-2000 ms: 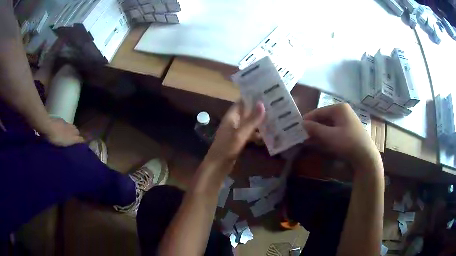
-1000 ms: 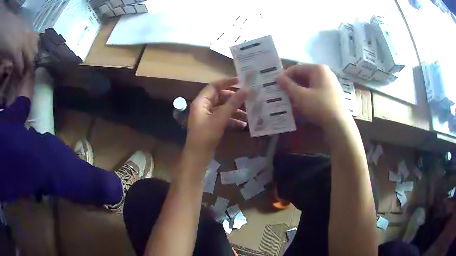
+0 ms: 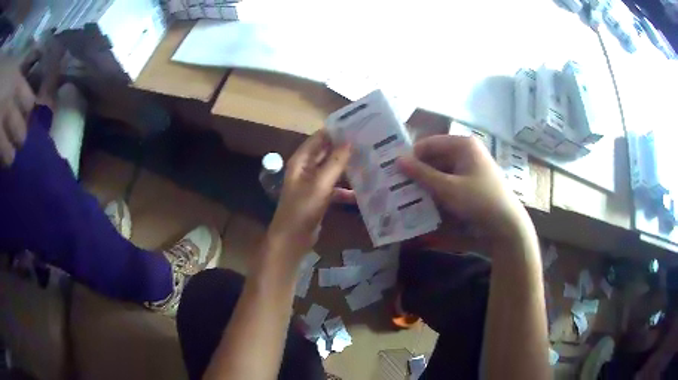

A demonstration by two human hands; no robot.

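A folded leaflet, a flat white strip with black bars, is held tilted in front of me above my lap. My left hand grips its left edge, thumb on the face. My right hand pinches its right edge near the middle. The backs of both grips are hidden behind the paper. Unfolded leaflets lie at the table edge beyond it, washed out by glare. Folded leaflets lie at the table edge to the right, partly behind my right hand.
Small white cartons stand grouped on the white-covered table. A carton stack is at the left. Cardboard boxes form the table's front. A bottle with a white cap is below the edge. Paper scraps litter the floor. A person's purple-clad leg is at left.
The leaflet has tilted over to the left and sits lower in view, with both hands still on it. The neighbour's arm at the left has shifted.
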